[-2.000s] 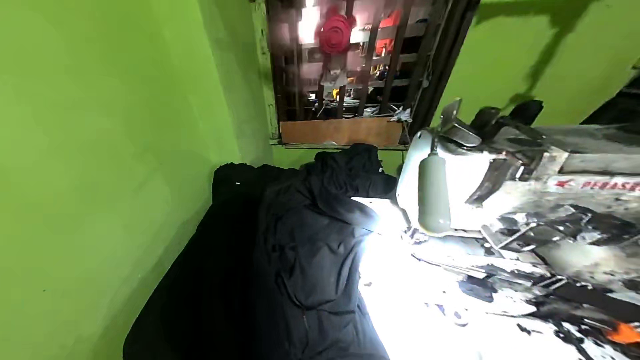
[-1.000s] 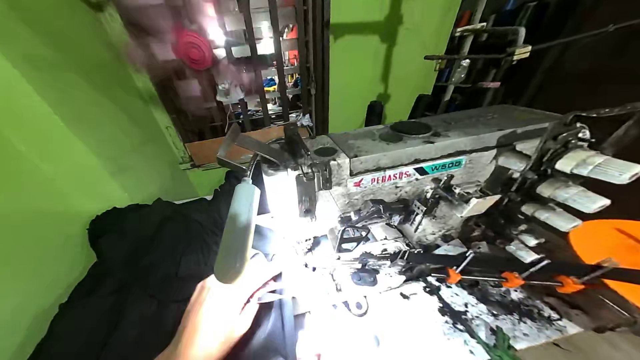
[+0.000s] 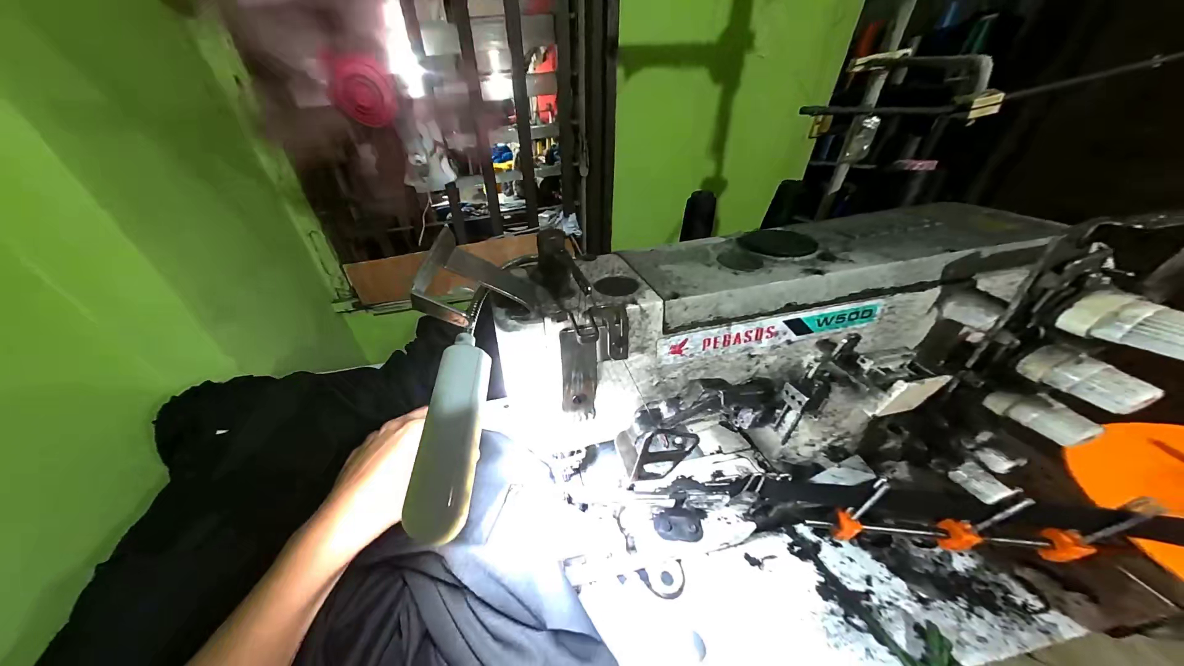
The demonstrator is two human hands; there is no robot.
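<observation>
My left hand (image 3: 384,472) rests on dark fabric (image 3: 462,592) at the left of a Pegasus W500 sewing machine (image 3: 768,305); its fingers are hidden behind the lamp and in glare, so its grip is unclear. The fabric reaches the brightly lit area beside the presser foot and needle. A lamp with a long pale housing (image 3: 449,439) hangs from the machine's head, in front of my hand. My right hand is not visible.
A black cloth heap (image 3: 268,444) lies at the left by the green wall. Thread tension knobs (image 3: 1091,379) and orange clips (image 3: 957,534) sit at the right. An orange round object (image 3: 1133,481) is at the right edge. Behind stands a barred window (image 3: 499,120).
The view has swung right toward the machine since two seconds ago. My left hand, absent from the oldest frame, has come into view at the fabric beside the machine.
</observation>
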